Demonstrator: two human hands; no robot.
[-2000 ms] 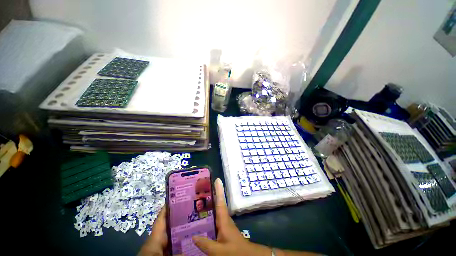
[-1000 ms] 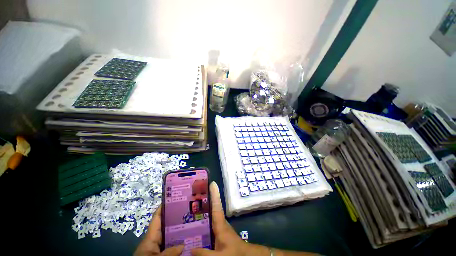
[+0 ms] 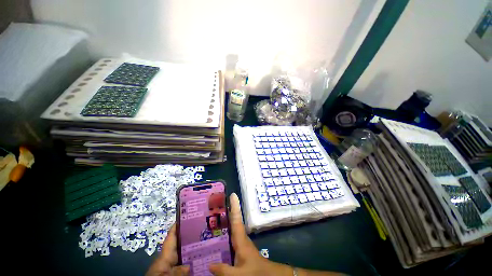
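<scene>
A smartphone (image 3: 205, 226) with a lit pink-purple screen and a dark edge is upright at the bottom centre. My left hand (image 3: 166, 259) holds its left side, with the thumb at the lower screen. My right hand (image 3: 245, 253) holds its right side, with its thumb also over the lower screen. The fingers behind the phone are hidden. A loose heap of small white square pieces (image 3: 140, 207) lies left of the phone. A grid of white squares with blue lines (image 3: 296, 167) lies on a white padded stack (image 3: 248, 213) to the right.
A plain green panel (image 3: 91, 191) is left of the heap. A layered stack (image 3: 178, 97) with green panels (image 3: 115, 101) stands behind. A bottle (image 3: 238, 99) and a bag of silver pieces (image 3: 288, 102) are at the back. Another stack (image 3: 399, 205) and a yellow tool (image 3: 374, 216) are right.
Both thumbs have shifted slightly over the lower part of the phone screen. The phone remains held in both hands. The view has moved only slightly.
</scene>
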